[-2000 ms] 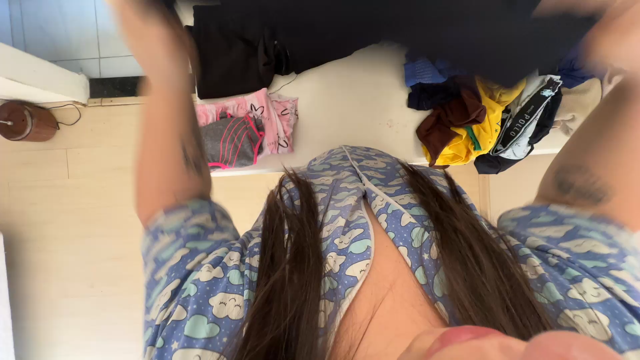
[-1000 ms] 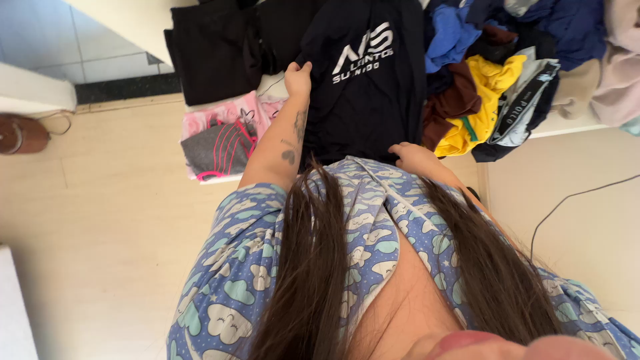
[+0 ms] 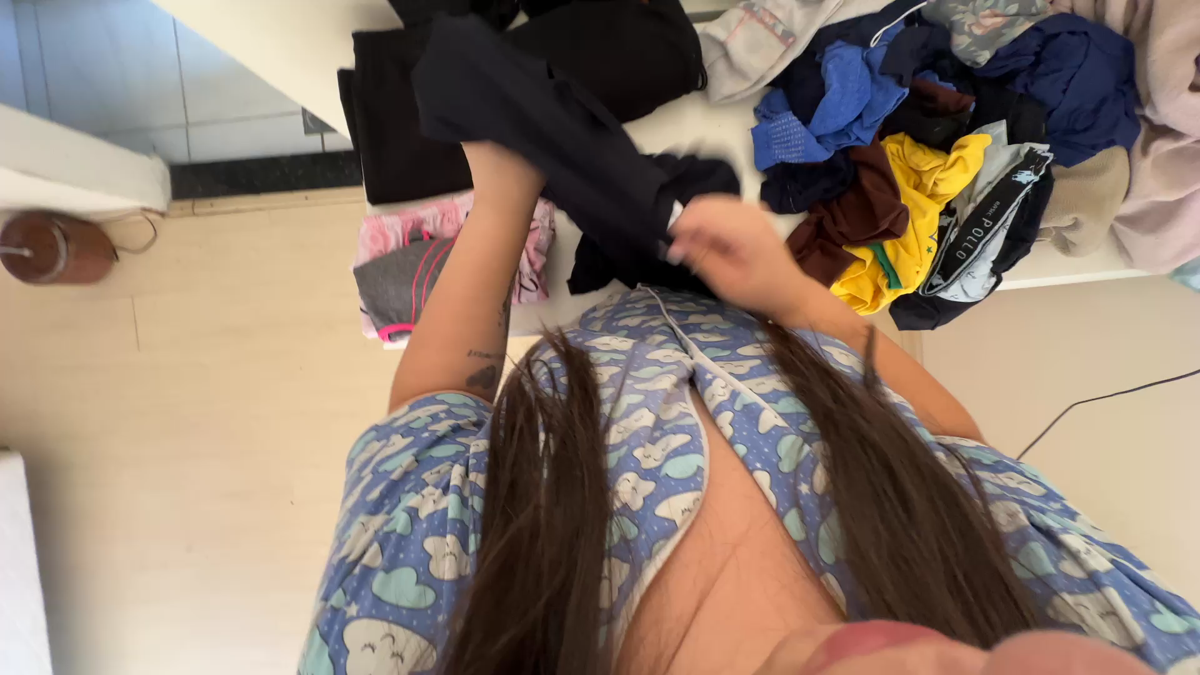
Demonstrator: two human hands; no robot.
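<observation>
A dark navy shirt [image 3: 600,159] is bunched and partly raised over the white surface in front of me. My left hand [image 3: 502,169] is mostly covered by its cloth, so the fingers are hidden. My right hand [image 3: 736,248] is closed on the shirt near a small white tag and is slightly blurred. Folded black garments [image 3: 403,122] lie behind my left hand. Below them, a folded gray garment with pink lines [image 3: 398,281] rests on a pink patterned garment [image 3: 534,239].
At the right lies a loose heap with blue cloth [image 3: 853,94], a yellow garment [image 3: 919,206], a brown garment [image 3: 858,220] and a black waistband [image 3: 984,225]. Pale pink cloth [image 3: 1162,178] is at the far right. A brown round object [image 3: 61,248] stands on the floor at left, and a thin cable [image 3: 1106,398] crosses at right.
One second ago the navy shirt lay spread out with its white print showing. Now it is gathered and partly lifted, the print out of sight; my right hand has moved up onto its cloth.
</observation>
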